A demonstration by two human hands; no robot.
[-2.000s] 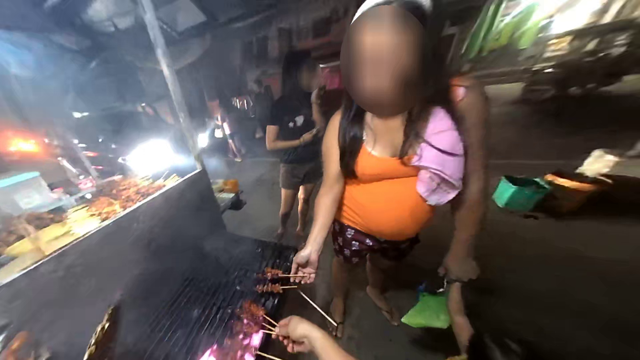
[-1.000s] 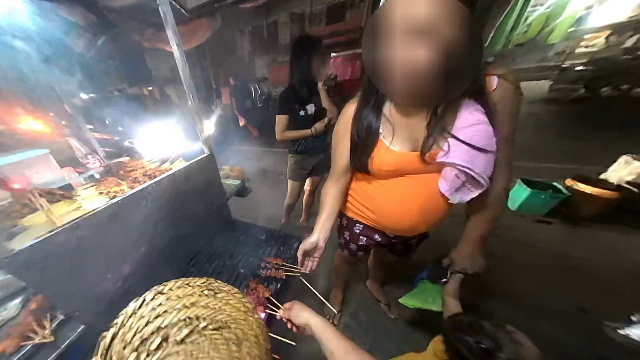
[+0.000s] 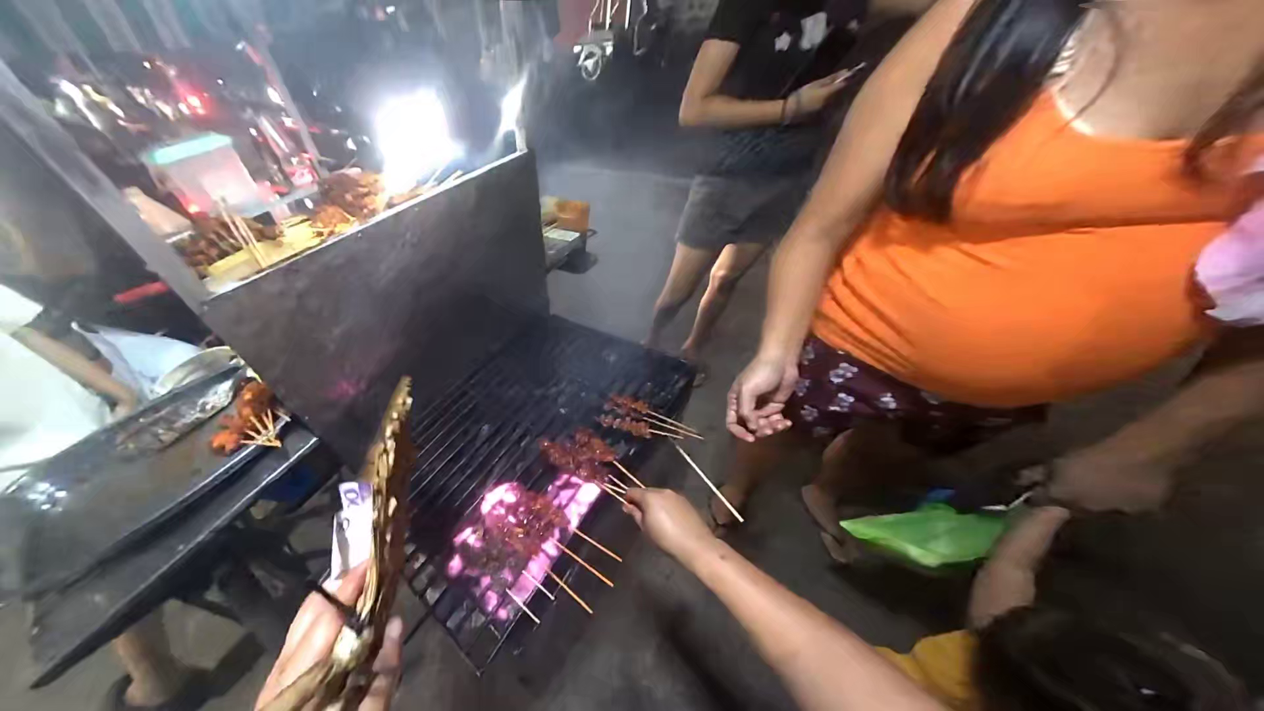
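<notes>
My left hand [image 3: 331,642], at the lower left, grips a woven fan [image 3: 387,484] turned edge-on, and a folded paper that looks like a banknote [image 3: 353,528] sticks up beside it. My right hand [image 3: 657,513] pinches the bare sticks of skewered meat [image 3: 578,456] at the right edge of a black wire grill [image 3: 474,405]. More meat skewers [image 3: 523,533] lie nearer, over glowing pinkish coals [image 3: 576,494], with their sticks past the edge. Farther back are smaller skewers [image 3: 627,417]. A loose stick [image 3: 709,482] slants beyond the grill.
A metal panel [image 3: 395,276] stands behind the grill, with heaped skewers beyond it. At left, a dark side table [image 3: 148,494] holds reddish skewers [image 3: 247,420]. A person in an orange top stands close at right, near a green bag [image 3: 928,536]; someone in yellow is below. Smoke drifts about.
The woven fan, broad in view a second ago, now shows its edge. The orange-topped person's hand, at the far skewers two seconds ago, is now apart from them. The view has tilted down.
</notes>
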